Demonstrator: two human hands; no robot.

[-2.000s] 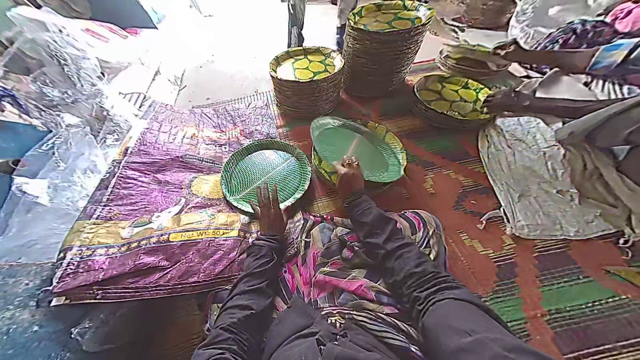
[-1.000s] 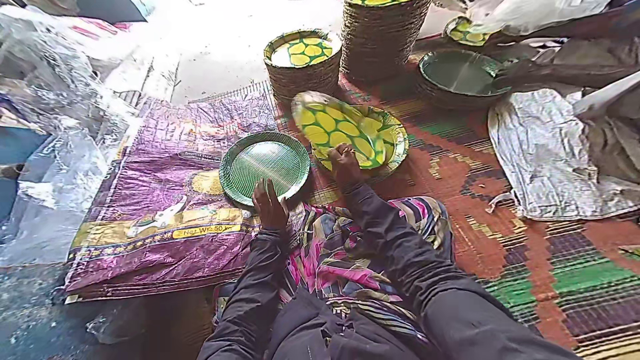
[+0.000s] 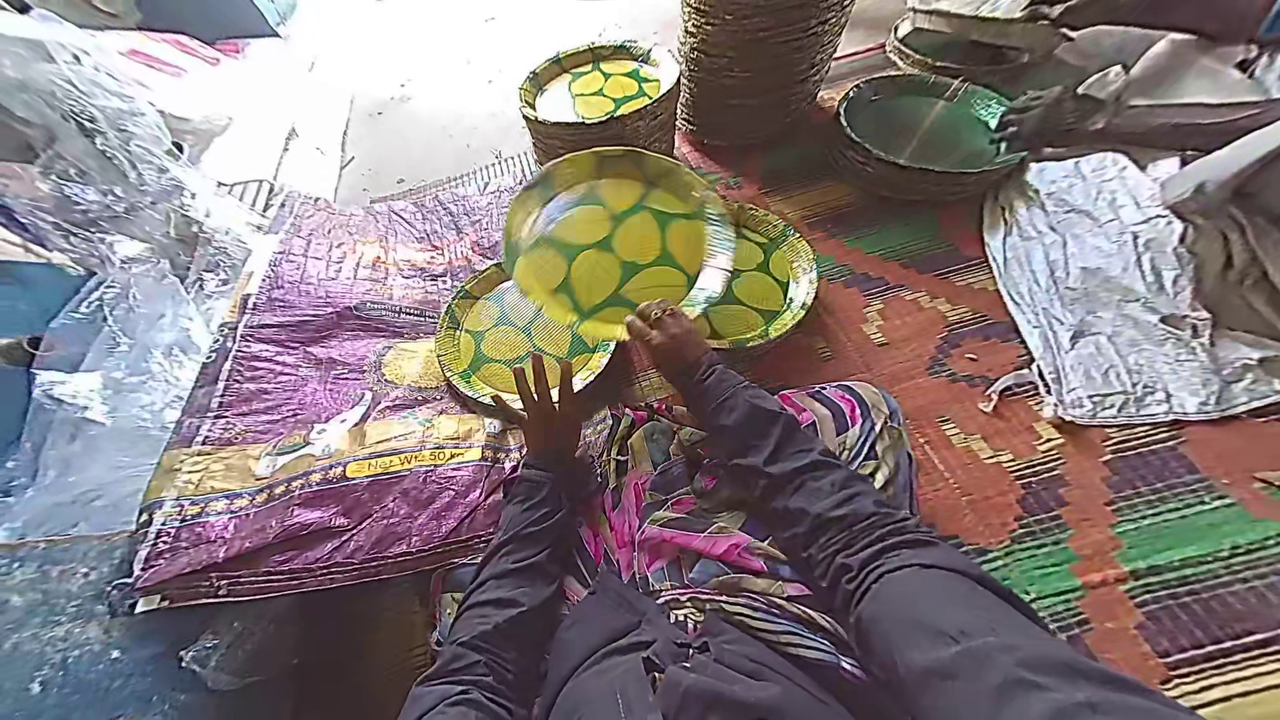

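My right hand (image 3: 668, 340) grips the near rim of a round plate (image 3: 620, 240) with a green and yellow pattern, tilted and blurred in the air. It partly covers two round patterned plates below it. The left one (image 3: 505, 345) lies on a purple woven sack, and my left hand (image 3: 545, 410) rests at its near edge with fingers spread. The right one (image 3: 760, 285) lies on the striped mat. Whether more plates lie under these two is hidden.
A stack of patterned plates (image 3: 600, 100) and a taller stack (image 3: 755, 70) stand behind. At the right, a co-worker's hand (image 3: 1040, 120) is at a stack with a green plate (image 3: 925, 125) on top. A white sack (image 3: 1110, 290) and clear plastic sheeting (image 3: 110, 350) flank the area.
My right hand has moved the patterned plate left from above the right pile. The left pile showed plain green before and now shows the pattern. My left hand's fingers have spread.
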